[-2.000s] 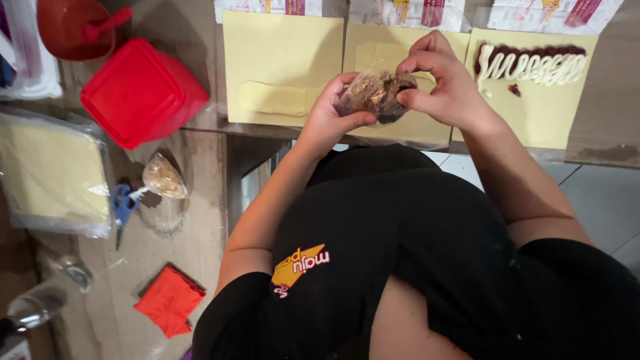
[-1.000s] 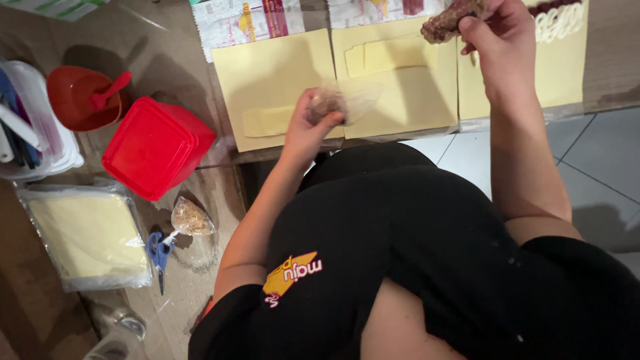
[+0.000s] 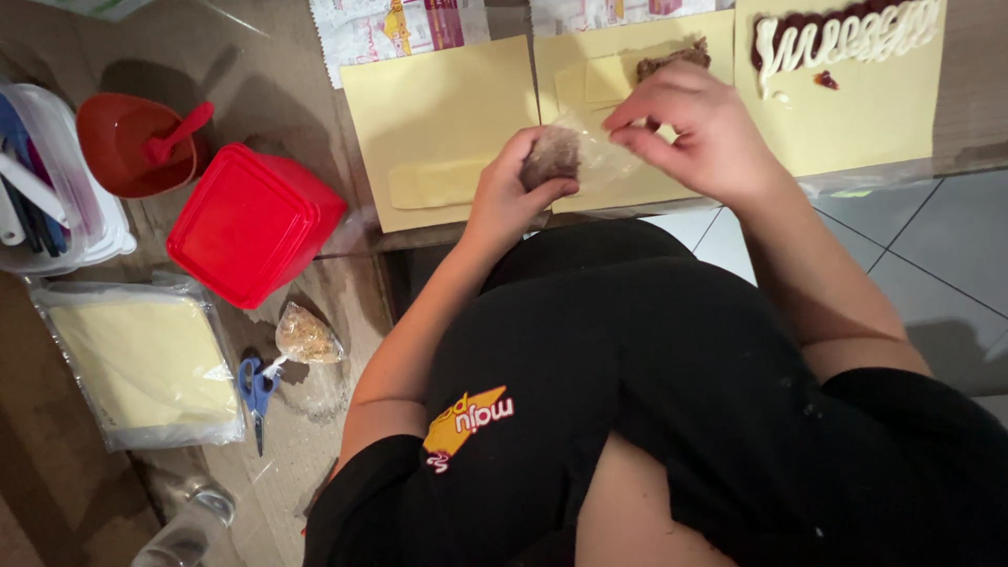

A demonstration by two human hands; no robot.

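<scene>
My left hand (image 3: 524, 181) holds a clear plastic bag with brown shredded filling (image 3: 551, 153) over the gap between the left and middle pastry sheets. My right hand (image 3: 689, 130) is beside the bag's mouth, thumb and forefinger close together at its thin plastic; whether they pinch it I cannot tell. Just beyond this hand a clump of brown filling (image 3: 676, 60) lies on the middle pale yellow sheet (image 3: 567, 49), next to smaller strips. The left sheet (image 3: 441, 110) bears one strip (image 3: 437, 183). On the right sheet (image 3: 866, 134) are dark red sauce and white zigzag cream (image 3: 850, 35).
To the left stand a red lidded container (image 3: 244, 224), an orange-red bowl (image 3: 118, 150) with a red spoon, and a plastic tub (image 3: 102, 228) of utensils. Nearer lie bagged sheets (image 3: 146, 362), blue-handled scissors (image 3: 256, 390), a knotted bag of crumbs (image 3: 307, 335) and a clear bottle (image 3: 189, 531). Printed wrappers (image 3: 409, 27) lie behind the sheets.
The brown clump that my right hand held up a second ago now lies on the middle sheet. That hand has come back toward the bag in my left hand.
</scene>
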